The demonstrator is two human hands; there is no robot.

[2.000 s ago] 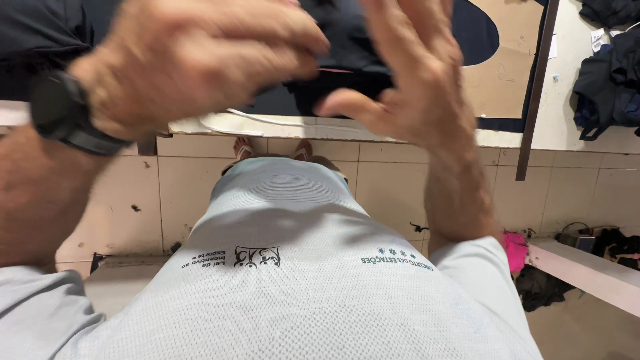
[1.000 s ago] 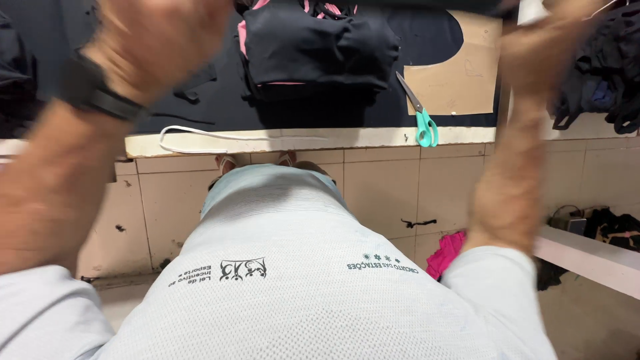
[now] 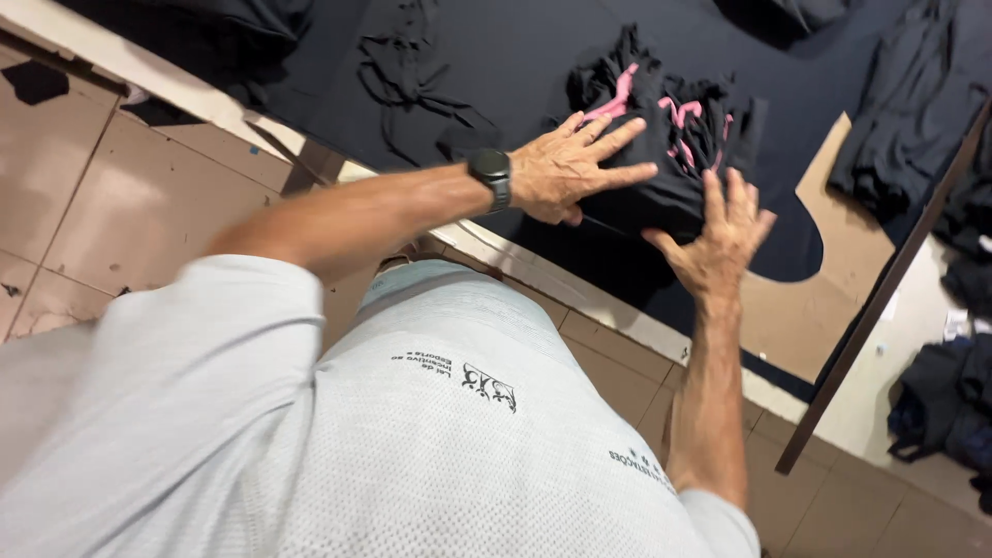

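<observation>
A bundle of black fabric pieces [image 3: 647, 194] with pink strips [image 3: 683, 116] showing among its folds lies on dark cloth [image 3: 511, 70] spread over the table. My left hand [image 3: 577, 170], a watch on its wrist, rests flat on the left part of the bundle with its fingers spread. At the bundle's right front edge, my right hand [image 3: 721, 240] presses with fingers apart and thumb against the near side. Neither hand is closed around anything.
Brown cardboard [image 3: 798, 318] lies to the right, beside a long dark bar [image 3: 883, 302]. More black fabric heaps [image 3: 891, 147] lie on the right and at the upper left. Black straps or ties [image 3: 411, 85] lie on the cloth. The table's pale edge [image 3: 620, 314] runs along the near side.
Both hands have come down onto the black bundle, which one second ago lay with neither hand on it. The teal-handled scissors seen then are out of sight. The view has turned and shifted.
</observation>
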